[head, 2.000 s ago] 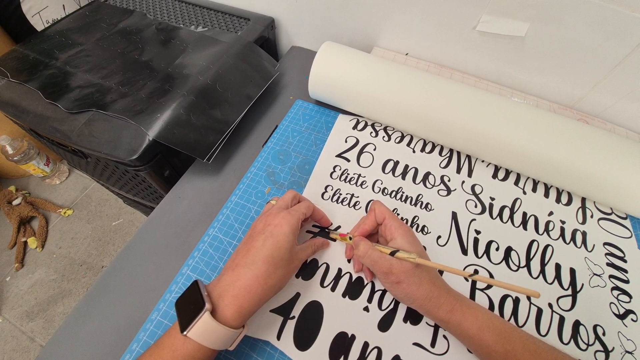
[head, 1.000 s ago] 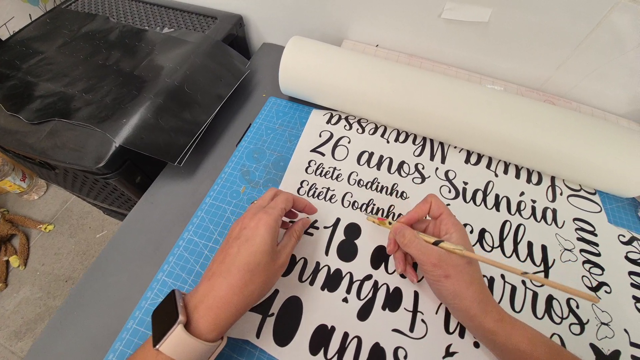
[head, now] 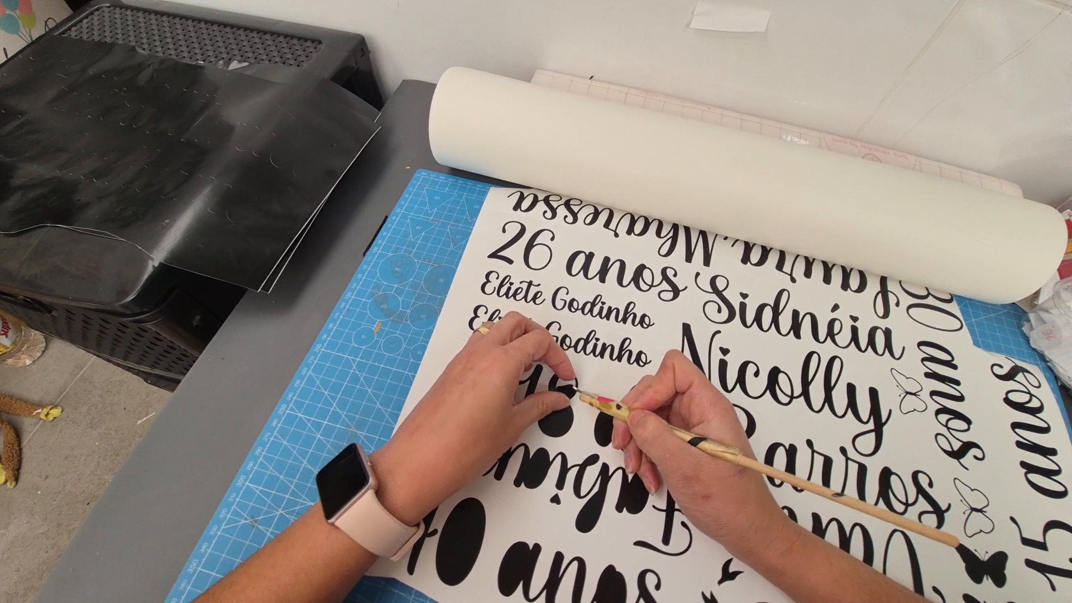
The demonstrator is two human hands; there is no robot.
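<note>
My right hand (head: 691,444) grips a long thin wooden stick tool (head: 804,479) whose wrapped front end bears a fine tip. That tip points at black cut lettering on the white vinyl sheet (head: 452,368), close to the fingertips of my left hand (head: 494,381). The left thumb and index finger curve toward each other beside the tip, with a small gap between them; nothing is clearly seen held there. The sheet bears black script lettering and lies on a blue gridded cutting mat (head: 335,368). A smartwatch (head: 345,481) is on my left wrist.
A thick white roll (head: 737,176) lies across the back of the sheet. The grey table edge (head: 193,419) runs along the left. Beyond it, black sheets (head: 184,142) cover a black plastic crate (head: 201,335). A crumpled clear plastic bag (head: 1053,322) sits at the far right.
The left thumb and index finger, with a black piece between them two seconds ago, are now apart. Since one second ago, the tool tip has come close to the left fingertips over the large numerals.
</note>
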